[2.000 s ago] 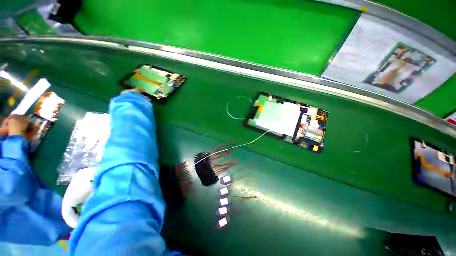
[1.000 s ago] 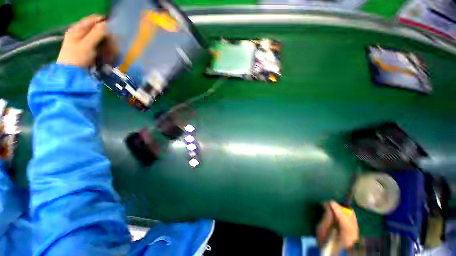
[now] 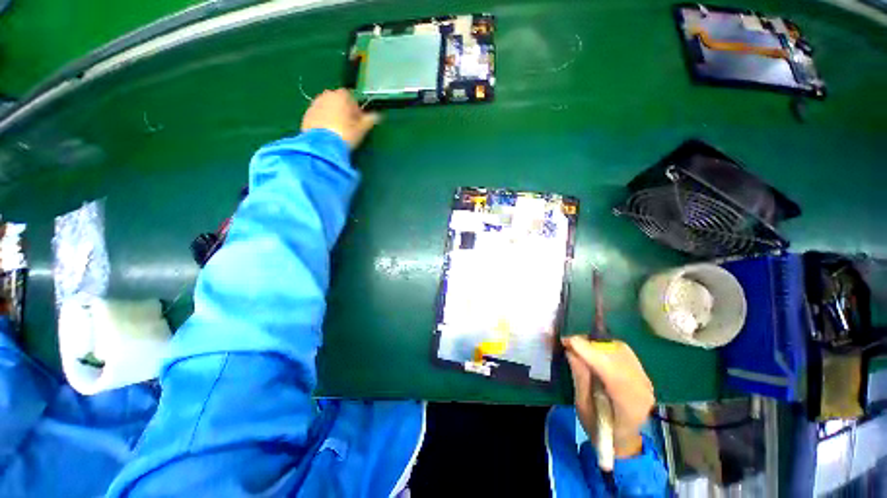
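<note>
An open tablet (image 3: 508, 282) lies on the green bench in front of me, its mainboard (image 3: 515, 214) at the far end and an orange flex cable near the close end. My right hand (image 3: 618, 384) holds a soldering iron (image 3: 599, 302) beside the tablet's right edge, tip pointing away and off the tablet. My left hand (image 3: 338, 117) reaches to the lower left corner of another tablet (image 3: 404, 66) further back. Its fingertips are close together at a thin pale line; whether they grip it is unclear. My left sleeve hides most of the dark speaker bundles.
Another tablet (image 3: 749, 49) lies at the back right. A black fume fan (image 3: 700, 209), a round cleaning pot (image 3: 720, 311), a blue box (image 3: 768, 336) and a dark holder (image 3: 838, 311) stand at right. A white roll (image 3: 131, 340) and clear bag (image 3: 80, 248) lie left, near another person's blue sleeve (image 3: 49, 409).
The tablet my left hand held up now lies on the bench before me. My left hand has let it go and moved to the tablet behind. The iron in my right hand now shows clearly.
</note>
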